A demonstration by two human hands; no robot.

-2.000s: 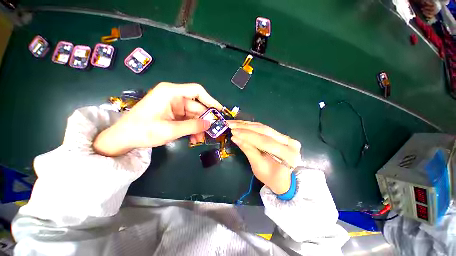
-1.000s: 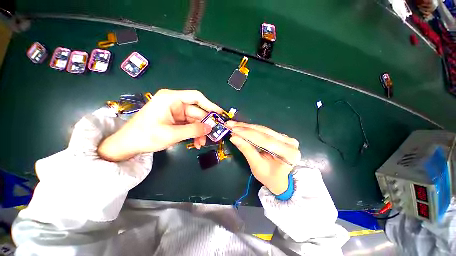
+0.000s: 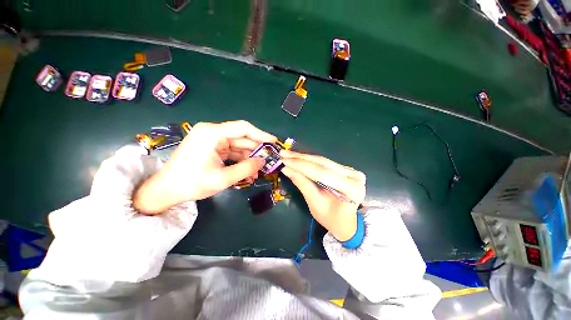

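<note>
My left hand [image 3: 206,164] holds a watch housing [image 3: 268,157] with a purple-pink rim and pale electronics, thumb on its face. My right hand [image 3: 325,190] is at the housing's right side, fingertips touching it, with slim tweezers [image 3: 327,187] lying along the fingers. An orange flex cable with a white end [image 3: 287,144] shows just behind the housing. Below the hands lies a dark display screen module [image 3: 262,199] with an orange tail; another is partly hidden by my left fingers. A blue wrist strap [image 3: 357,231] is on my right wrist.
Several housings [image 3: 127,86] stand at the back left. Screen modules lie at the back left [image 3: 158,56], centre [image 3: 293,103] and beside my left wrist [image 3: 166,134]. Housings with screens [image 3: 340,57] sit on the far belt. A black cable [image 3: 447,153] and a power supply [image 3: 523,215] are at right.
The view has shifted slightly. The housing is tilted a little differently in my left hand. On the far belt, a dark item now shows at the top left edge.
</note>
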